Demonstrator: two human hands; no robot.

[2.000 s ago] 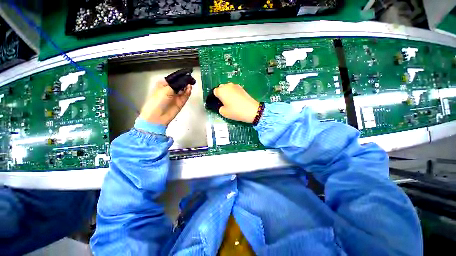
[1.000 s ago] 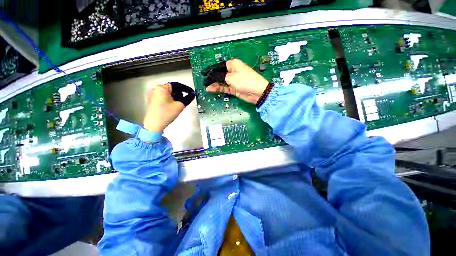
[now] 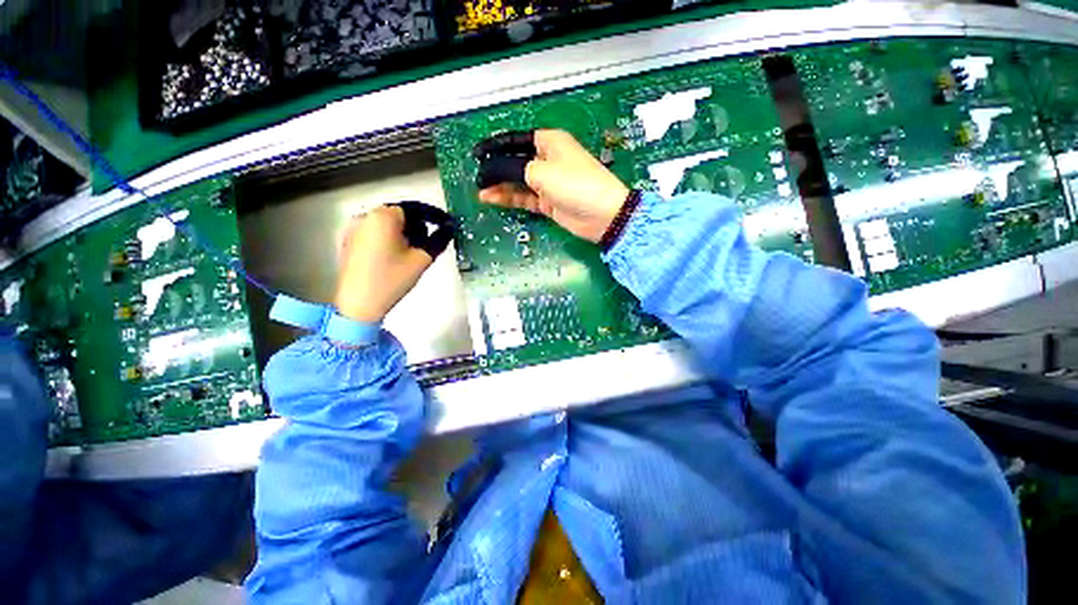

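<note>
A large green circuit board (image 3: 556,284) with white patches lies in front of me on the conveyor. My right hand (image 3: 556,183), with black finger cots, is over the board's upper left part, fingers bent and pointing left. My left hand (image 3: 390,254), with black finger cots, is at the board's left edge, above the bare conveyor bed (image 3: 307,236); its fingers are curled. The fingertips of both hands are hidden by the cots and blur, so I cannot tell if either holds a small component.
Black component bins with silver (image 3: 219,71), grey (image 3: 355,36) and yellow (image 3: 491,12) components stand behind the back rail (image 3: 402,101). More boards lie left (image 3: 130,319) and right (image 3: 946,166). The blue coiled cord (image 3: 118,177) runs to my left wrist. A blue sleeve shows at far left.
My right hand has moved up the board from its left edge. My left hand has turned and lowered slightly, its fingers now curled near the board's edge. The view has shifted a little.
</note>
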